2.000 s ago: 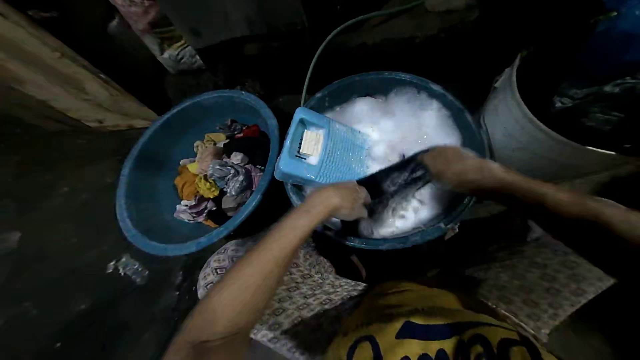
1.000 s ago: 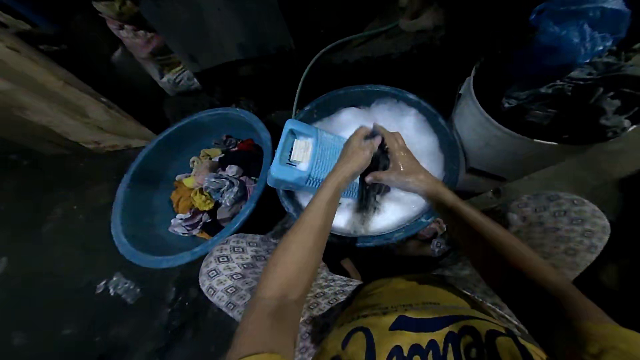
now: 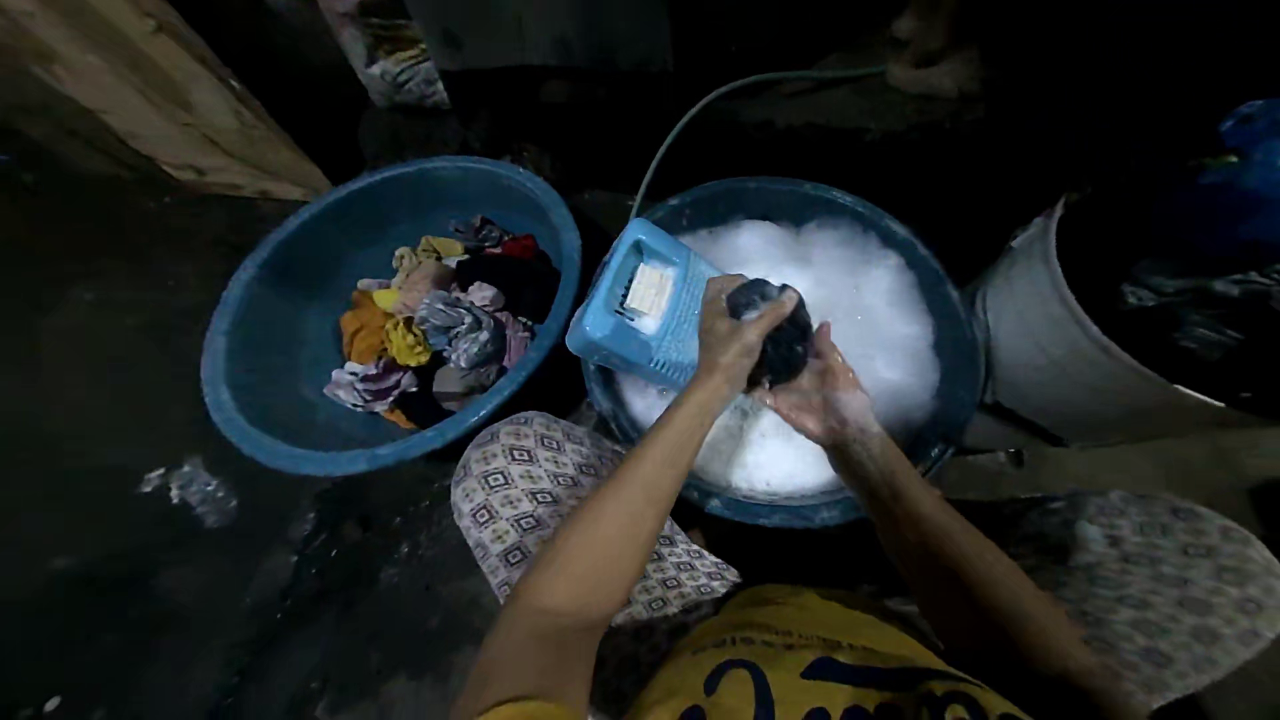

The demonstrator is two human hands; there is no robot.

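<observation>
My left hand (image 3: 735, 335) grips a bunched dark wet cloth (image 3: 782, 335) above the suds. Palm up, my right hand (image 3: 825, 390) touches the cloth's lower right side with its fingers apart; whether it grips cannot be told. Under both hands is a blue plastic basin (image 3: 950, 290) full of white foam (image 3: 860, 300). A light blue plastic washboard (image 3: 600, 325) leans over that basin's left side, a pale bar of soap (image 3: 650, 290) in its tray. My left hand is close to its ribbed part.
At the left, a second blue basin (image 3: 240, 350) holds a heap of mixed clothes (image 3: 460, 325). A large pale tub (image 3: 1060, 350) with dark contents stands at the right. Behind the foam basin runs a thin hose (image 3: 690, 115). A wooden post (image 3: 170, 100) is at upper left.
The dark cloth, stretched between both hands two seconds ago, is now bunched into a compact wad. My right hand has turned palm up beneath its right side.
</observation>
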